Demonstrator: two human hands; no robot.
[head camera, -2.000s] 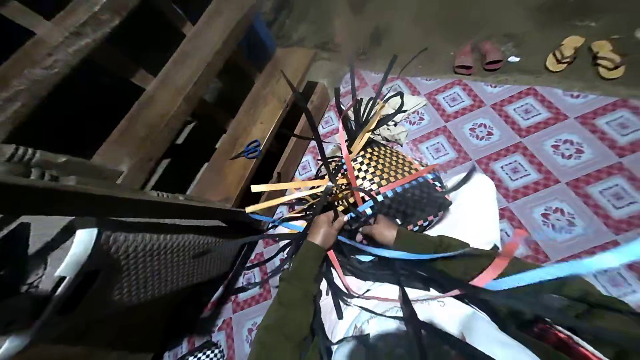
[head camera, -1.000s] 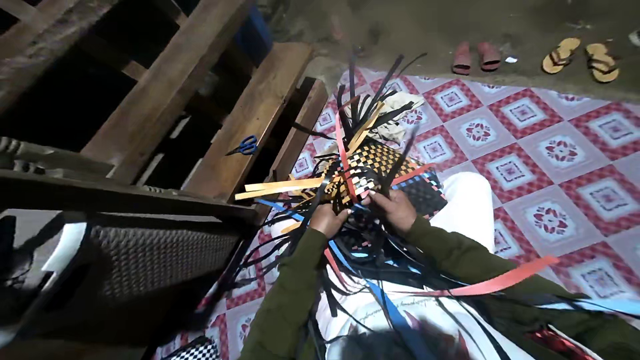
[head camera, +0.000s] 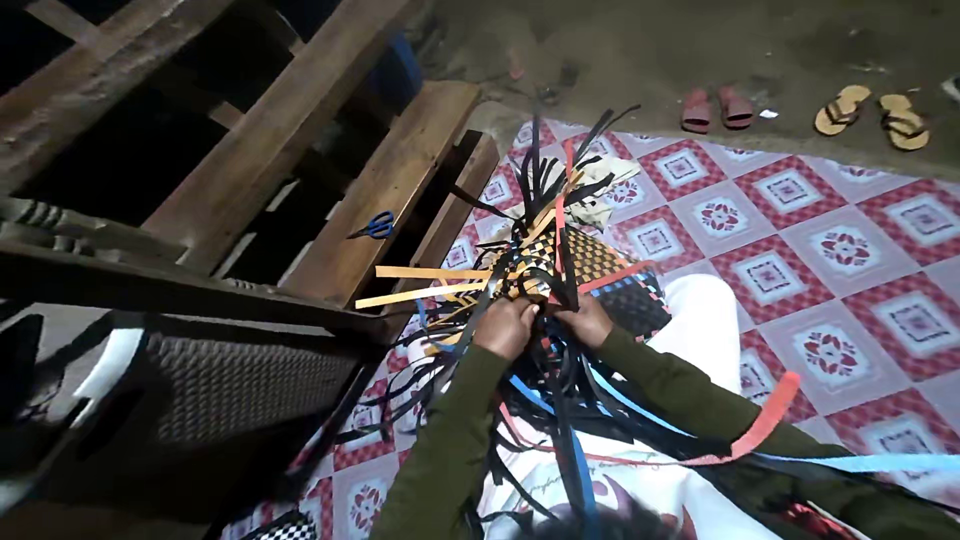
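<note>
A partly woven basket of flat strips (head camera: 596, 259), checkered yellow and black with a black and blue part at its right, lies over my lap. Loose black, yellow, red and blue strips fan out from it on several sides. At its near edge my left hand (head camera: 505, 328) is closed on the weave, thumb on top. Just to the right, my right hand (head camera: 588, 321) grips a black strip beside the same edge. A long red strip (head camera: 772, 420) and a pale blue strip (head camera: 862, 462) trail across my right sleeve.
Blue-handled scissors (head camera: 380, 224) lie on a wooden bench (head camera: 409, 150) at the left. A woven chair (head camera: 247, 382) stands at the lower left. Patterned floor sheeting (head camera: 832, 247) spreads under me. Red sandals (head camera: 696, 111) and yellow sandals (head camera: 903, 124) rest beyond it.
My hands have shifted slightly along the near edge of the weave and are now closer together than one second ago. The long red strip's free end curls up more beside my right sleeve.
</note>
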